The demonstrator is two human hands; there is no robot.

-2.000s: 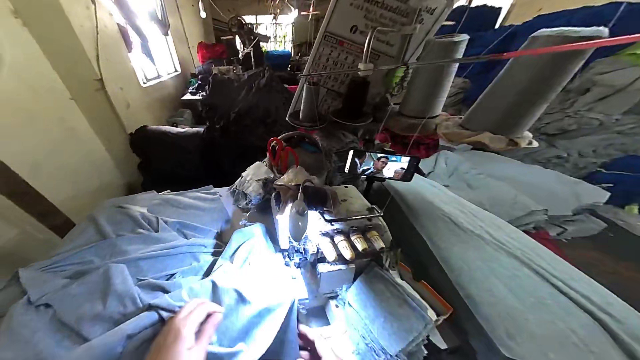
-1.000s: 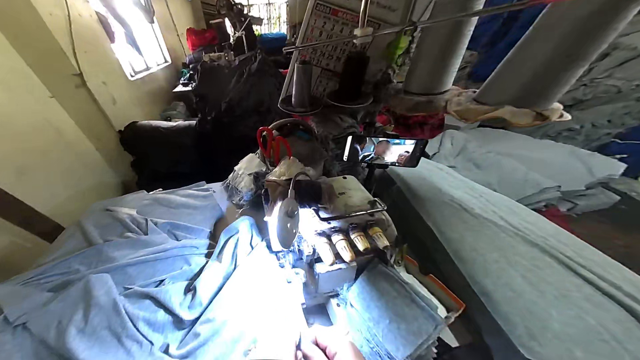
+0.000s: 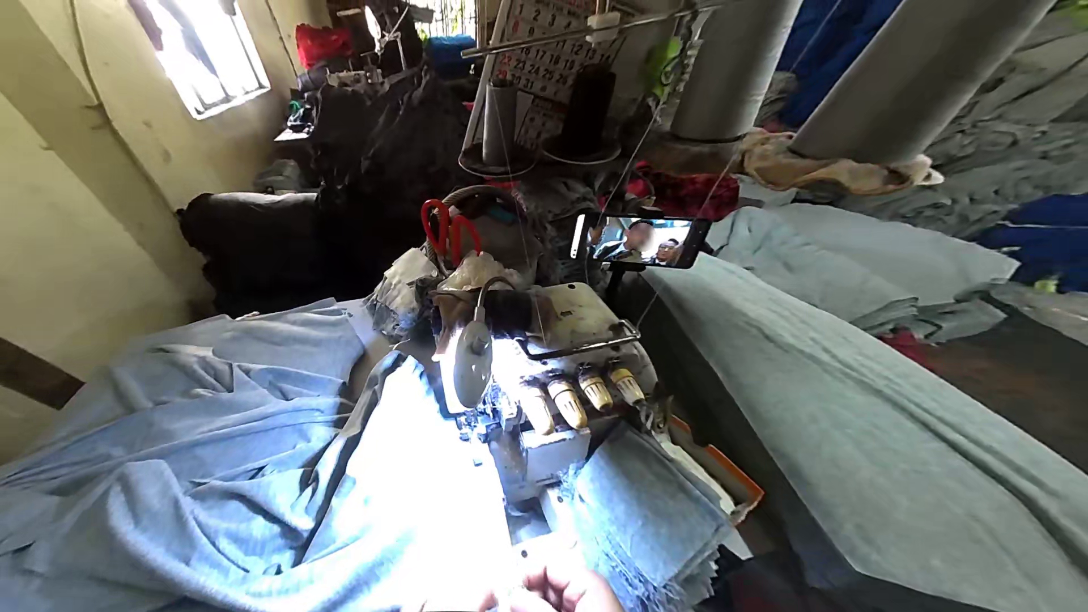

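Observation:
An overlock sewing machine [image 3: 586,319] with several yellowish tension knobs stands in the middle, its needle area brightly lit by a lamp [image 3: 473,364]. Light blue fabric [image 3: 195,459] spreads over the left side and runs up to the machine; its lit part is washed out. At the bottom edge my right hand [image 3: 561,591] has its fingers bent at the fabric's edge, partly cut off and overexposed; whether it grips the cloth is unclear. My left hand cannot be made out. A stack of cut blue-grey fabric pieces [image 3: 650,501] lies right of the machine.
Red-handled scissors [image 3: 450,231] stand behind the machine. A phone on a holder [image 3: 642,241] is behind it to the right. Thread cones [image 3: 500,123] stand farther back, with large grey cones [image 3: 735,68] at upper right. Long grey-blue fabric [image 3: 875,408] lies along the right; an orange-edged box [image 3: 722,467] sits beside the stack.
The left hand, on the fabric two seconds ago, is no longer visible. The right hand shows more than it did two seconds ago, at the bottom near the machine. The view has shifted closer.

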